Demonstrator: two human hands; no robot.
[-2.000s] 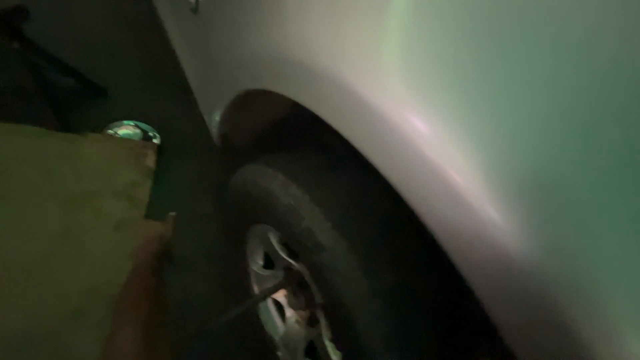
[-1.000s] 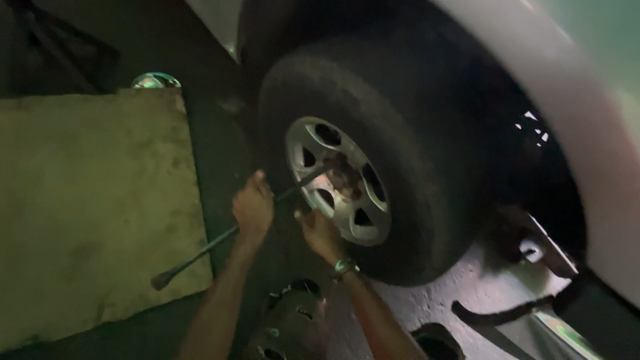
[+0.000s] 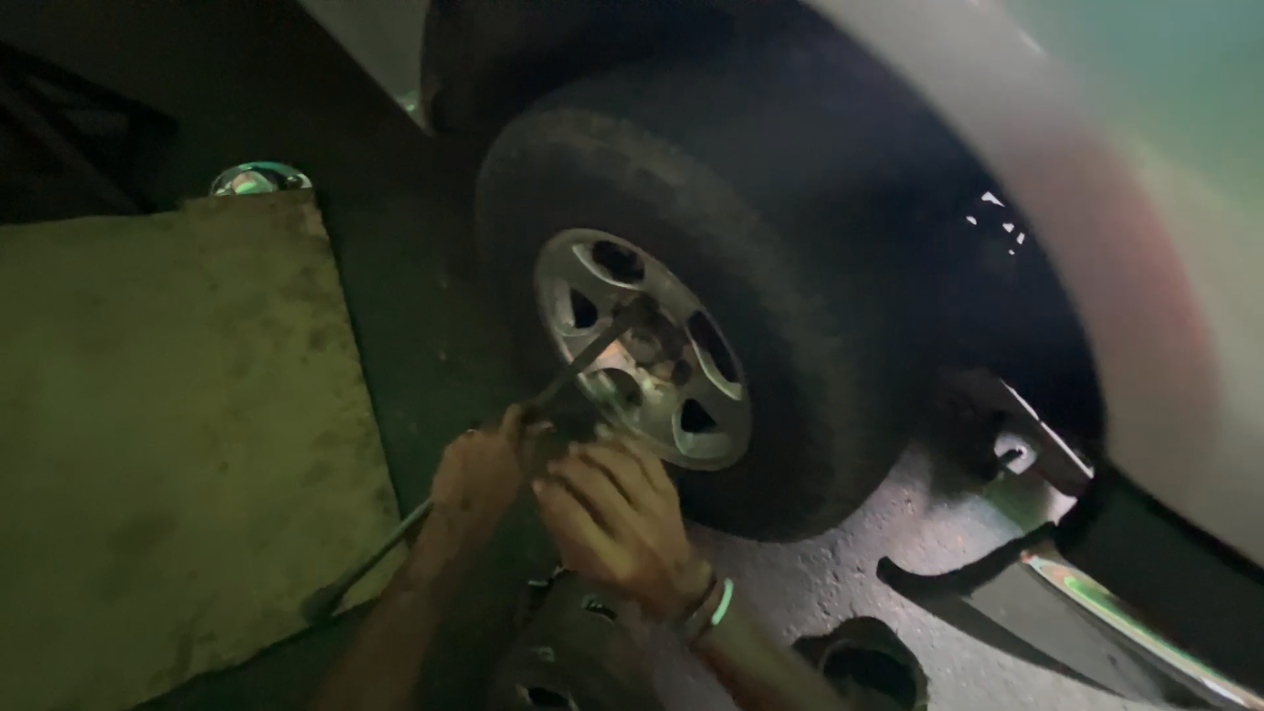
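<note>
A car wheel with a silver alloy rim (image 3: pixel 647 346) and a black tire (image 3: pixel 790 395) stands within the wheel arch. One end of a long metal lug wrench (image 3: pixel 583 360) meets the hub (image 3: pixel 647 341) near the rim's centre; its other end hangs at the lower left, over the board. My left hand (image 3: pixel 479 474) is closed around the middle of the wrench's shaft. Just right of it, close below the rim, is my right hand (image 3: pixel 617 513), fingers bent; blur hides whether it touches the wrench. A band circles the right wrist.
A stained flat board (image 3: pixel 188 425) lies left on the floor, with a shiny round item (image 3: pixel 262 180) at its far edge. The car's fender (image 3: pixel 1136 227) arches over the wheel. A dark curved flap (image 3: pixel 968 583) and a shoe (image 3: pixel 869 662) are at the lower right.
Since one second ago, my right hand has come closer to my left hand. Two seconds ago, the wrench was at the hub, seen from a clearly different view.
</note>
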